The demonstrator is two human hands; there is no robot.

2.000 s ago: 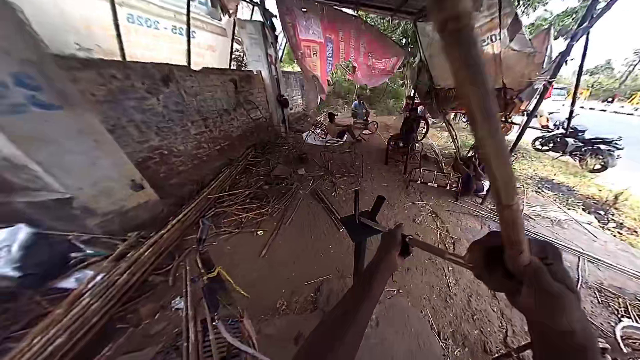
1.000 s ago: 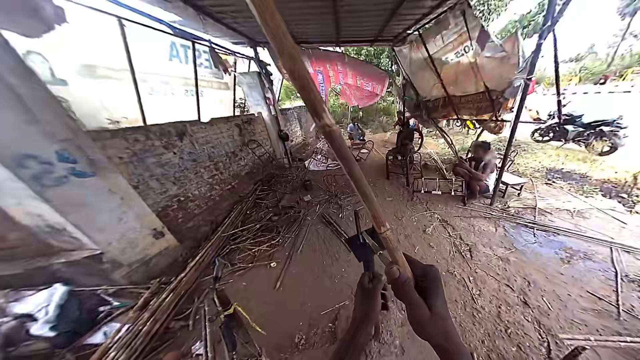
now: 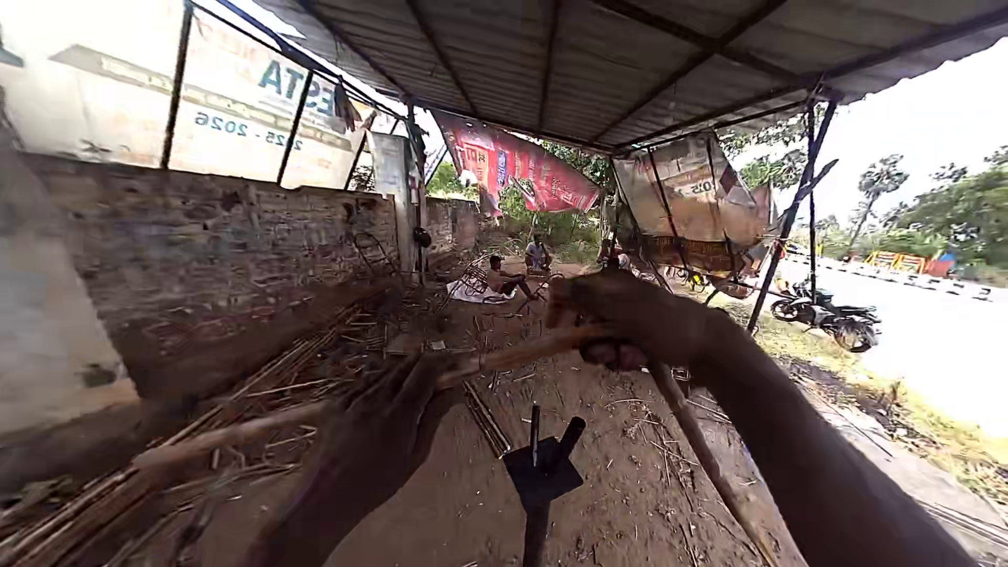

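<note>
A long, jointed cane pole [image 3: 520, 350] crosses in front of me, from lower left up to the centre. My left hand [image 3: 394, 402] is wrapped around it left of centre. Farther along, my right hand [image 3: 630, 315] grips it near the middle of the view, partly blurred. From beneath the right hand a thinner stick [image 3: 701, 449] slants down to the right; whether it is part of the same pole I cannot tell. Below and between the hands stands a dark metal post with a flat plate [image 3: 543, 472] and two upright pegs, apart from the cane.
Long canes [image 3: 260, 386] lie along the brick wall [image 3: 236, 244] at left. Thin sticks litter the dirt floor. Two people [image 3: 508, 276] sit farther back near cane frames. A metal roof [image 3: 535, 71] hangs above; a slanted post [image 3: 791, 216] and motorcycles [image 3: 827, 315] are at right.
Both hands have moved apart and up from the metal post, where they were close together a second ago. The cane, steeply slanted before, now lies across the view.
</note>
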